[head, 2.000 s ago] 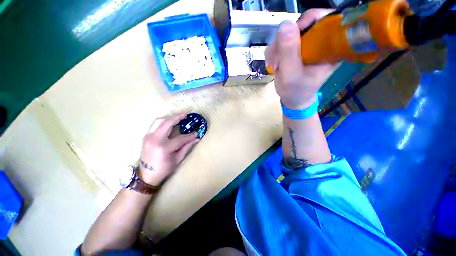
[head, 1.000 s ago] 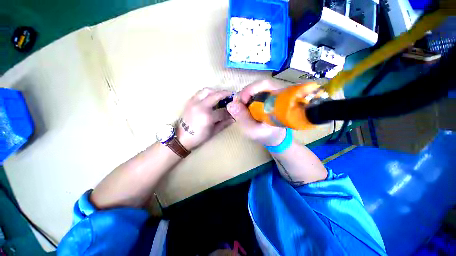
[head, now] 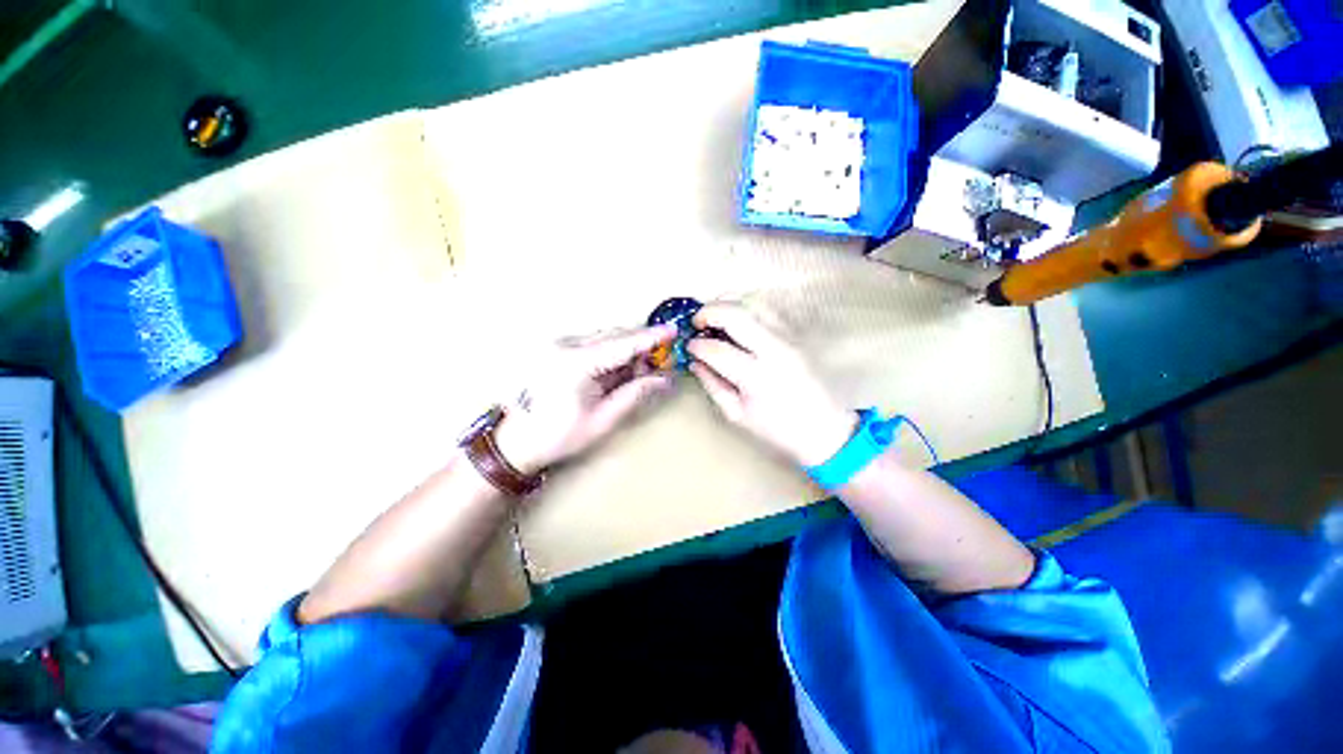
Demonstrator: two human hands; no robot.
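A small round black housing [head: 676,312] is between my two hands over the cardboard. A yellow-orange cylinder [head: 663,355] shows beside it at the fingertips of my left hand [head: 580,395]. My left fingers close on the cylinder and the housing's near side. My right hand [head: 765,386] has its fingertips on the housing's right side. The fingers hide part of the housing. The orange electric screwdriver [head: 1127,243] hangs at the right, out of my hands, its dark tip pointing left.
A blue bin [head: 890,145] of small white parts stands at the back, beside a pale screw feeder [head: 943,218]. Another blue bin [head: 221,302] stands at left. A black round unit [head: 215,127] lies on the green top. A vented grey box [head: 27,508] and dark cable are far left.
My right hand has let go of the orange screwdriver, which now hangs further right. Both hands are at the housing. The view has shifted, so the left bin shows fully.
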